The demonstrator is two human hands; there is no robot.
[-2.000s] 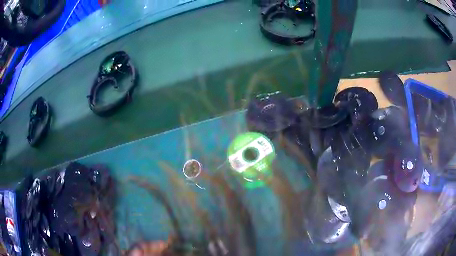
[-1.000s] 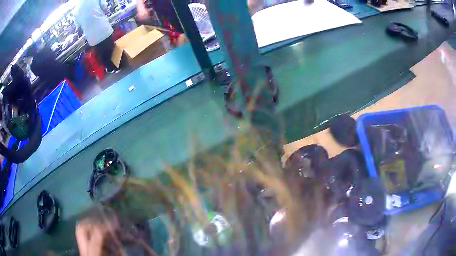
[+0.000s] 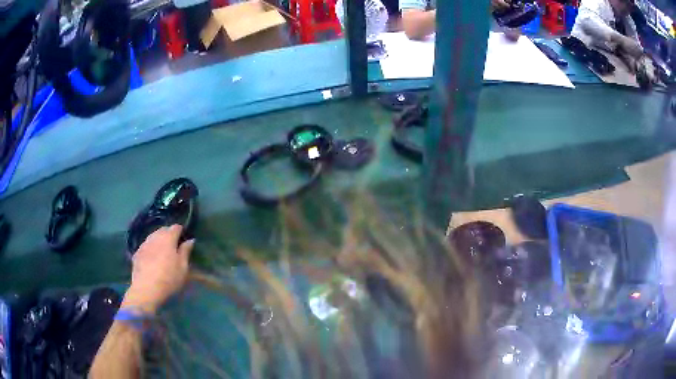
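Observation:
My left hand (image 3: pixel 158 268), with a blue band at the wrist, reaches over the dark green belt. Its fingers are closed on the lower part of a black headphone headset (image 3: pixel 176 195), whose ear cup shows a green circuit board; part of the headband is hidden under the hand. Another headset (image 3: pixel 259 198) lies open to the right, with a green board and a small white square in its cup. A round speaker plate (image 3: pixel 351 152) lies beside that cup. The green-and-silver solder spool (image 3: pixel 335 297) stands on the bench behind blurred strands. My right hand is not in view.
Dark piles of plates lie at lower left (image 3: pixel 70 326) and lower right (image 3: pixel 511 274), beside a blue tray (image 3: pixel 554 244). A green post (image 3: pixel 449 96) rises in front of the belt. People sit beyond the belt.
The view has swung up and shifted over the belt. My left hand has come further into view and onto a headset. The spool now shows lower and more blurred.

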